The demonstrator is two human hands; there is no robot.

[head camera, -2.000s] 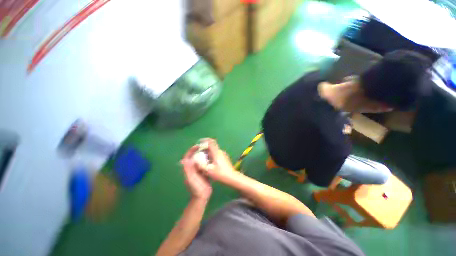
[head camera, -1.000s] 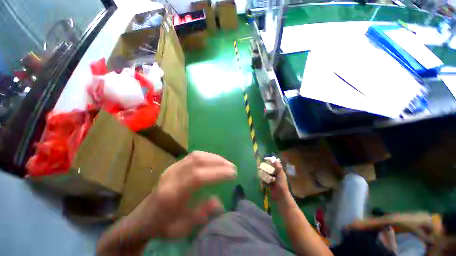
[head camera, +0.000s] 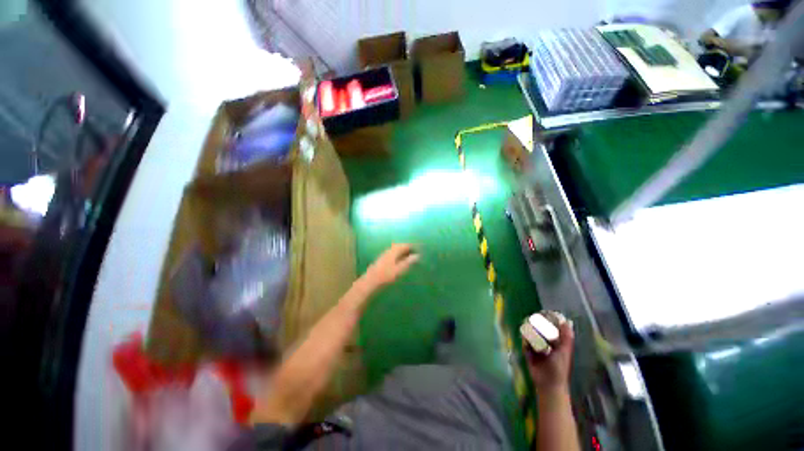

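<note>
My right hand (head camera: 554, 359) is at the lower right, beside the bench's metal edge, and holds small electronic units (head camera: 542, 331), pale and white, together in its fingers. Their details are too small to tell. My left hand (head camera: 393, 264) is stretched out over the green floor near the middle, slightly blurred. It shows nothing held; its fingers look loosely curled.
Large open cartons (head camera: 323, 255) with plastic bags stand on the left, red bags (head camera: 132, 363) below them. A box of red items (head camera: 357, 99) is farther ahead. A green-topped line bench (head camera: 696, 158) runs along the right, with white trays (head camera: 577, 70) at its far end. Yellow-black tape (head camera: 482, 242) marks the floor.
The view has moved forward past the coworker and papers to the bench's far end. My hands, together at first, are apart; my left hand has moved away from the camera. The units stay in my right hand.
</note>
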